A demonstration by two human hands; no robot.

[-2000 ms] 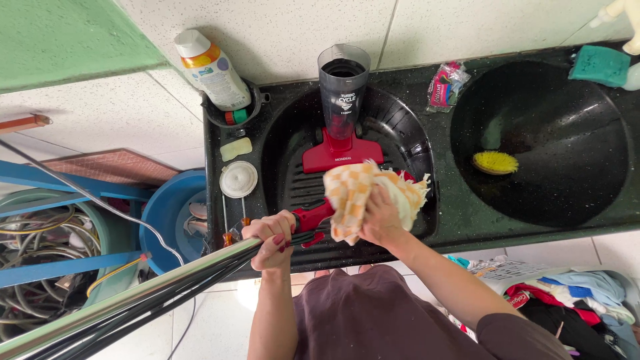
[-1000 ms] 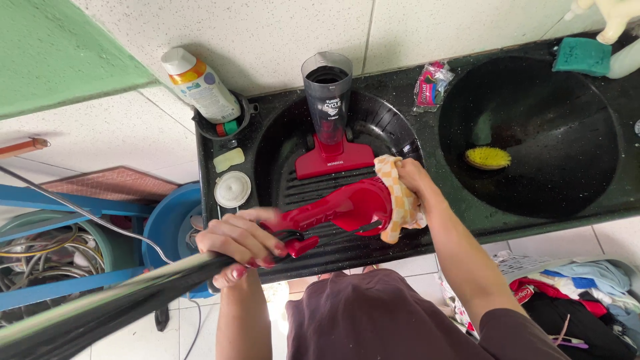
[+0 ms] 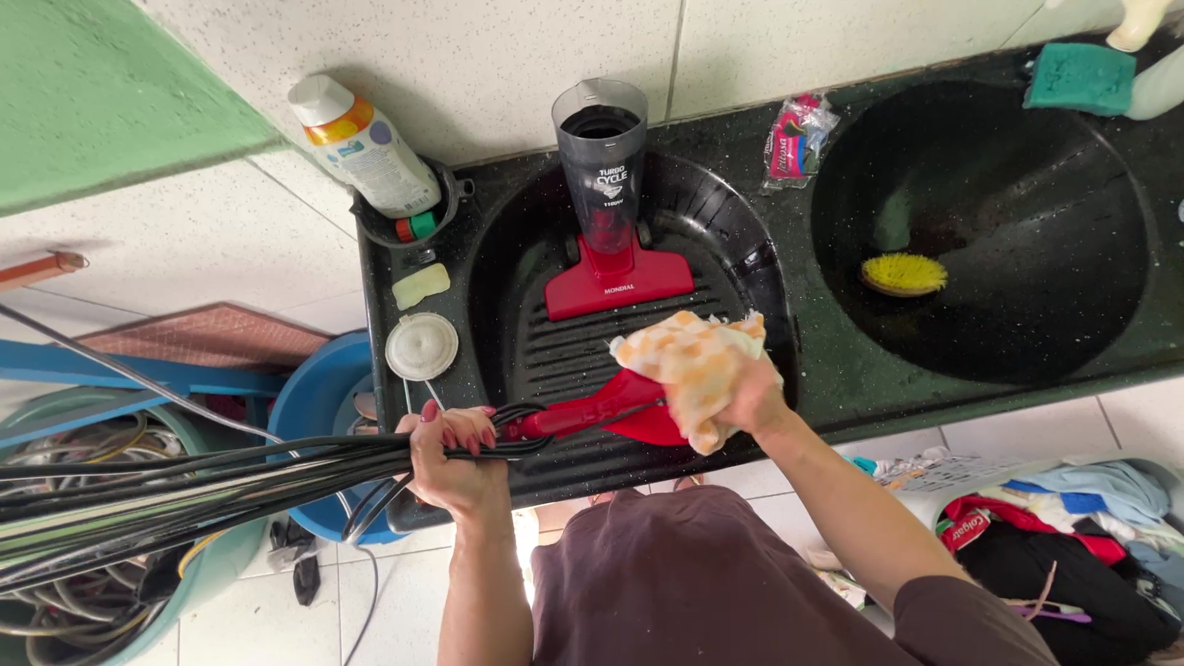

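Observation:
My left hand (image 3: 458,458) is closed around a bundle of black power cord (image 3: 305,467), beside the handle of a red vacuum cleaner body (image 3: 592,412). An orange-and-white checked cloth (image 3: 689,365) is in my right hand (image 3: 754,398), laid over the wide end of the red body and hiding part of it. Behind, a clear vacuum dust container (image 3: 606,185) is joined to a red floor nozzle (image 3: 620,277) that bears writing; both rest on the ribbed black drainboard (image 3: 555,361).
A round black basin (image 3: 999,305) at right holds a yellow-bristled brush (image 3: 905,275). A bottle (image 3: 370,153) leans in a black container at left, near a white round lid (image 3: 422,346). A blue bucket (image 3: 319,393), a tub of hoses (image 3: 102,592) and a laundry basket (image 3: 925,509) stand below.
My right hand and the cloth have moved from the far rim of the red body to over its wide end. My left hand now grips the cord bundle lower down, and the body's opening no longer shows.

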